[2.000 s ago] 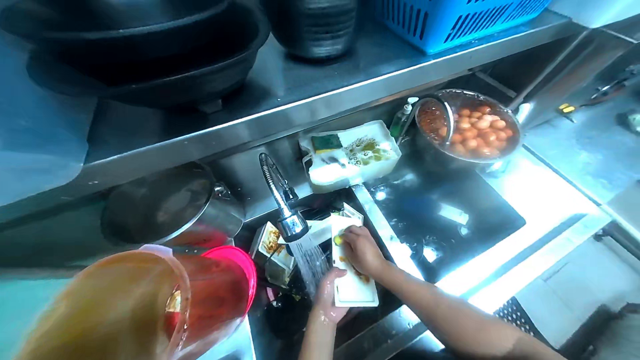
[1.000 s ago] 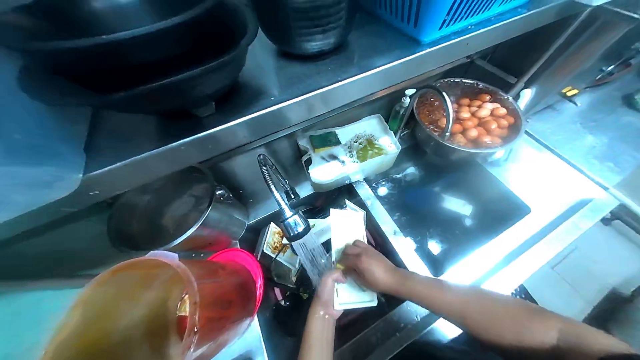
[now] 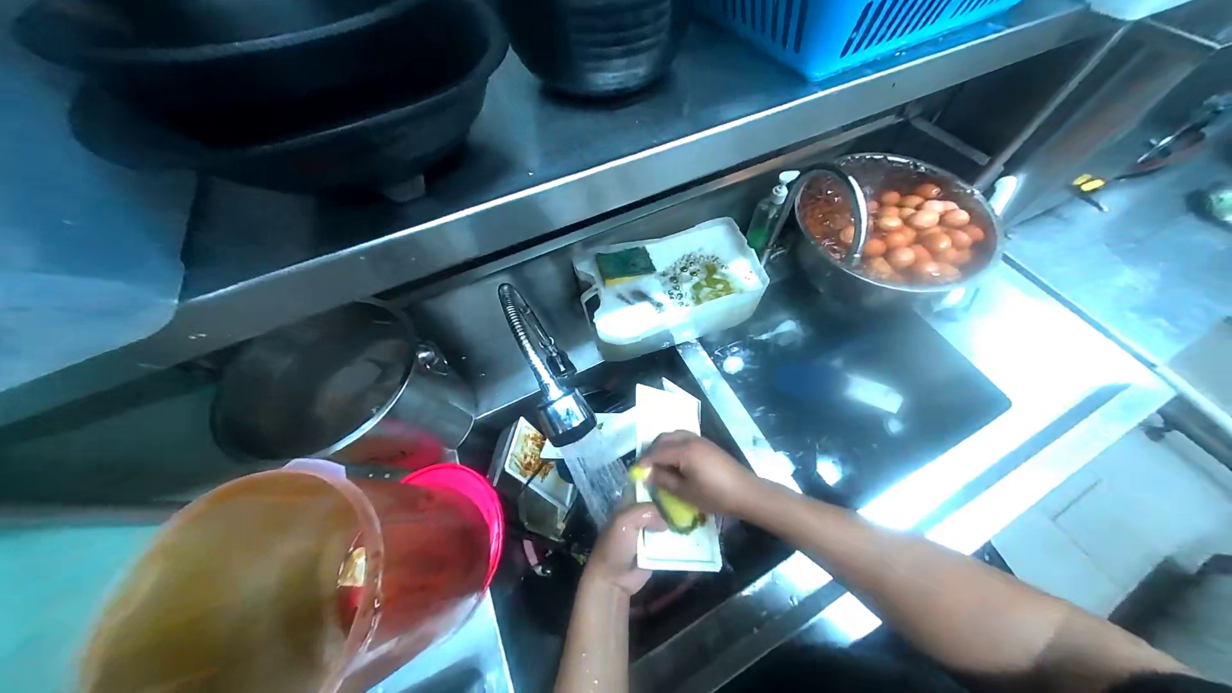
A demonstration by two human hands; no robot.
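My left hand (image 3: 624, 551) grips the left edge of a white rectangular plate (image 3: 681, 549) over the sink. In my right hand (image 3: 695, 474) is a yellow and green sponge (image 3: 678, 510), resting against the plate's face. Just left of the plate, water runs from a flexible metal faucet (image 3: 566, 414). Other white dishes, one with food residue (image 3: 531, 454), lie in the sink beneath and left of the faucet. Behind the sink, a white tub (image 3: 640, 332) holds suds and another dark green scouring sponge (image 3: 626, 264).
A steel pot of brown eggs in water (image 3: 900, 274) stands at the back right beside a pump bottle (image 3: 767, 217). At left are a large steel pot (image 3: 438, 395) and plastic buckets (image 3: 361, 568). Black pans (image 3: 318, 144) and a blue basket (image 3: 818, 58) sit on the steel shelf (image 3: 616, 173).
The sponge in my right hand shows more plainly now, lower on the plate than my fingers. My left hand stays at the plate's left edge, and water keeps running.
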